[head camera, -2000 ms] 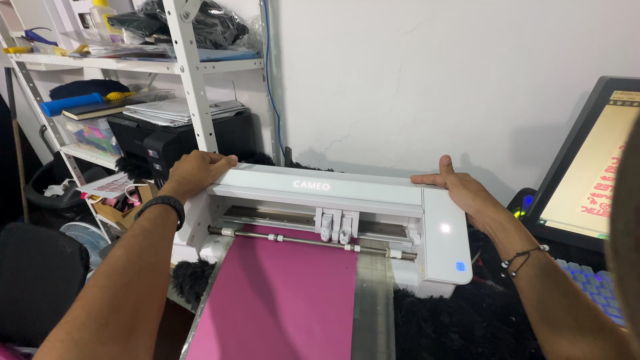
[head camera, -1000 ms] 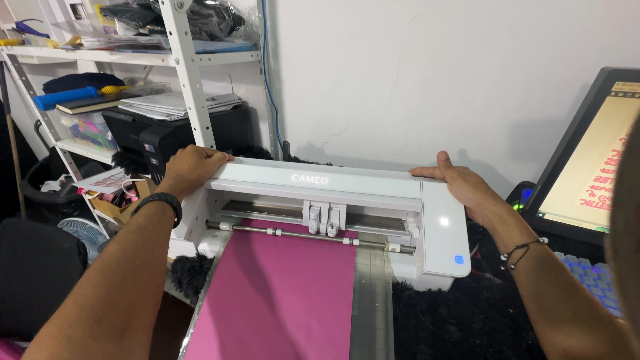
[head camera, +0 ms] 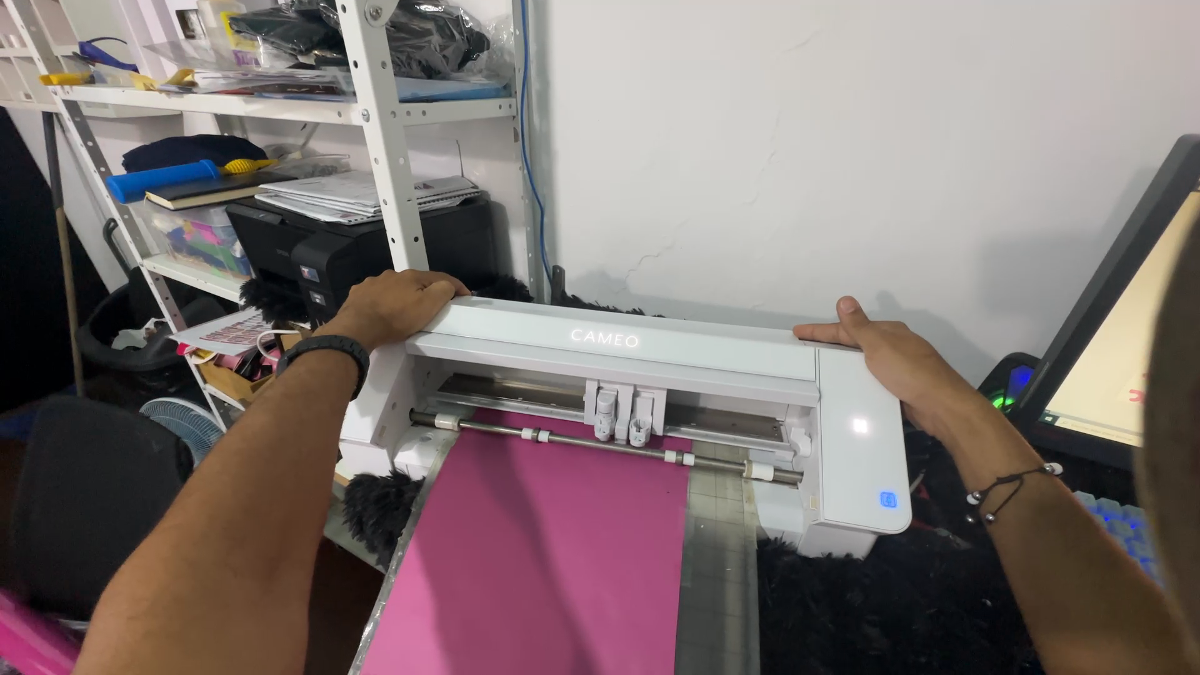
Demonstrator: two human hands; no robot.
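A white Cameo cutting plotter [head camera: 694,361] stands lit before me. My left hand [head camera: 398,305] rests on its top left end, with the fingers partly hidden behind the edge. At the top right end lies my right hand [head camera: 886,361], thumb raised and a finger along the rear edge; it grips nothing that I can see. A pink sheet [head camera: 553,553] lies on a transparent gridded cutting mat [head camera: 722,572], which runs under the roller bar [head camera: 562,441]. The tool carriage [head camera: 623,412] sits near the middle of the opening, above the sheet.
A monitor [head camera: 1097,375] and a backlit keyboard [head camera: 1120,525] are at the right. White metal shelving [head camera: 384,141] at the left holds a black printer [head camera: 319,244], papers and bags. Black shaggy fabric [head camera: 844,609] lies under the plotter. A wall stands behind.
The tool carriage has moved left along its rail, from right of the middle. Both hands have stayed on the plotter.
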